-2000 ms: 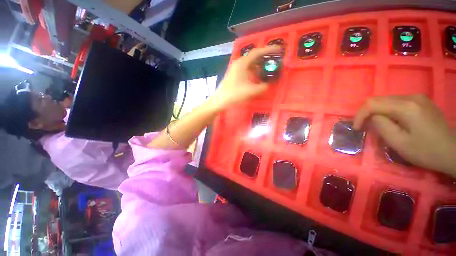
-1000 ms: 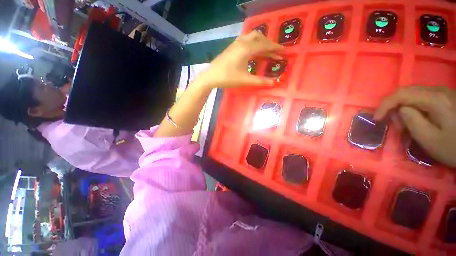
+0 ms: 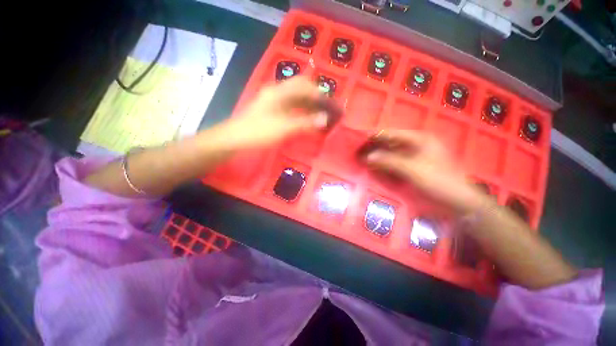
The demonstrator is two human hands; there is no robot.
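A red pocketed tray [image 3: 446, 140] holds smartwatches. Watches with green displays [image 3: 419, 80] fill the far row, and two more sit at the left end of the second row. Dark or glare-white watches [image 3: 379, 217] lie in the row nearest my body. My left hand [image 3: 284, 111], blurred, is over the tray's left half with a dark watch [image 3: 329, 116] at its fingertips. My right hand [image 3: 415, 162], also blurred, is over the middle with a dark watch [image 3: 371, 145] in its fingers. My right forearm partly covers dark watches at the near right.
Papers with a yellow sheet [image 3: 128, 105] and a thin black cable [image 3: 150, 67] lie left of the tray. A colour-dot sheet [image 3: 523, 10] and small units [image 3: 490, 51] are beyond it. A second red grid tray [image 3: 196, 236] is below at the left.
The view has swung to show the whole tray. My left hand has left the second-row watches and holds a dark one. My right hand has lifted a dark watch over the middle.
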